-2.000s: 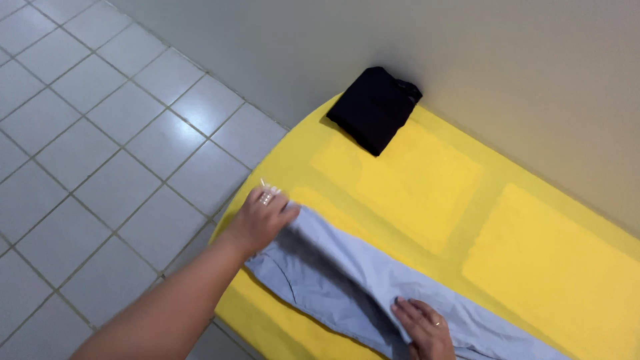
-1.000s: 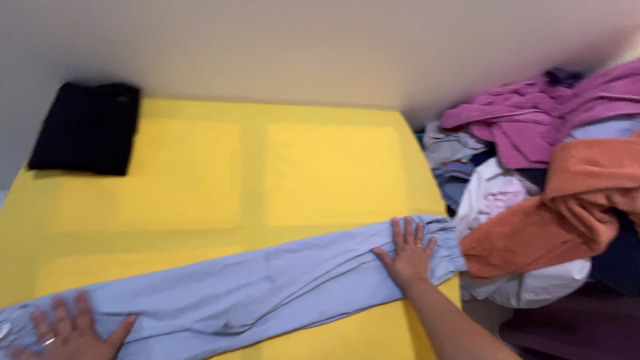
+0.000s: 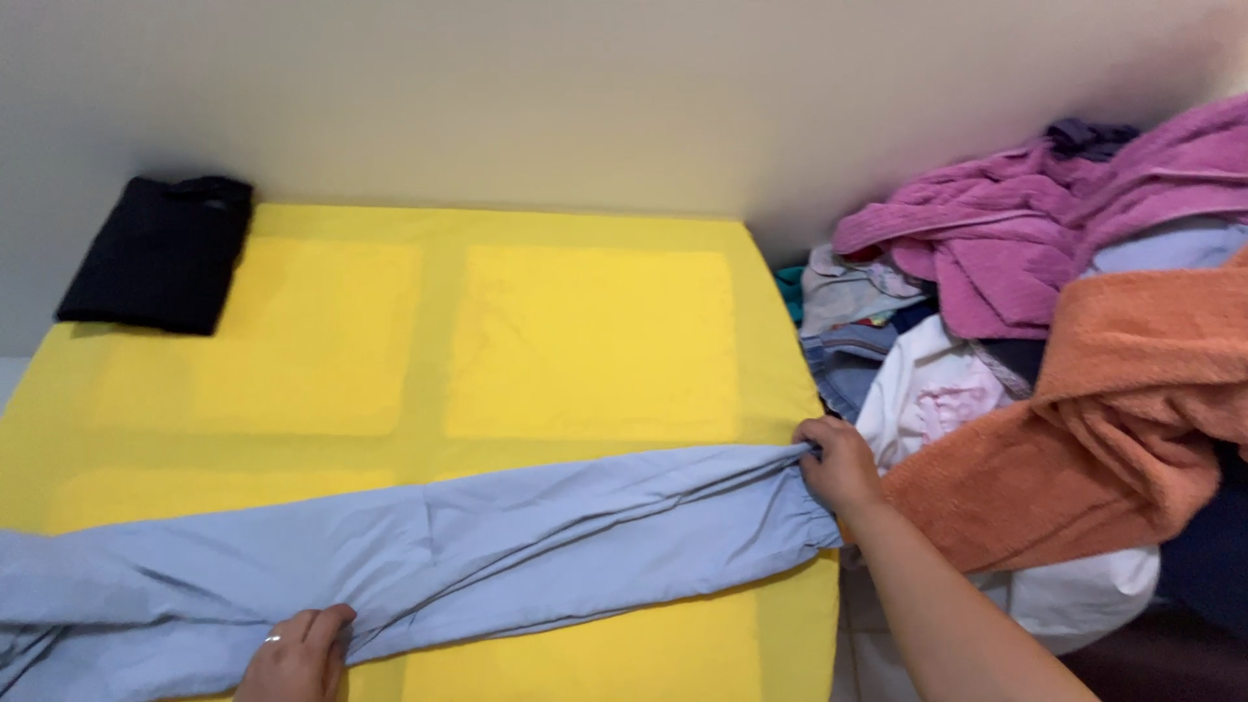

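Note:
Light blue trousers point(image 3: 390, 546), folded lengthwise, lie across the near part of a yellow-covered surface point(image 3: 585, 341). At the elastic cuff on the right end, my right hand point(image 3: 837, 466) grips the fabric's upper corner between thumb and fingers. My left hand point(image 3: 297, 655), wearing a ring, is at the lower edge of the trousers, left of centre, its fingers curled on the cloth and pinching it. Creases run diagonally between the two hands. The left end of the trousers passes out of view.
A folded black garment point(image 3: 161, 255) lies at the surface's far left corner. Beyond the right edge is a heap with a pink towel point(image 3: 1014, 234), an orange towel point(image 3: 1063, 458), a white garment with pink print point(image 3: 921, 380) and denim point(image 3: 848, 366). A pale wall point(image 3: 507, 97) borders the far edge.
My right hand, flat on the cuff a second ago, now grips its upper corner. My left hand, spread on the cloth before, has its fingers curled on the lower edge. The view has swung right since the earliest frame.

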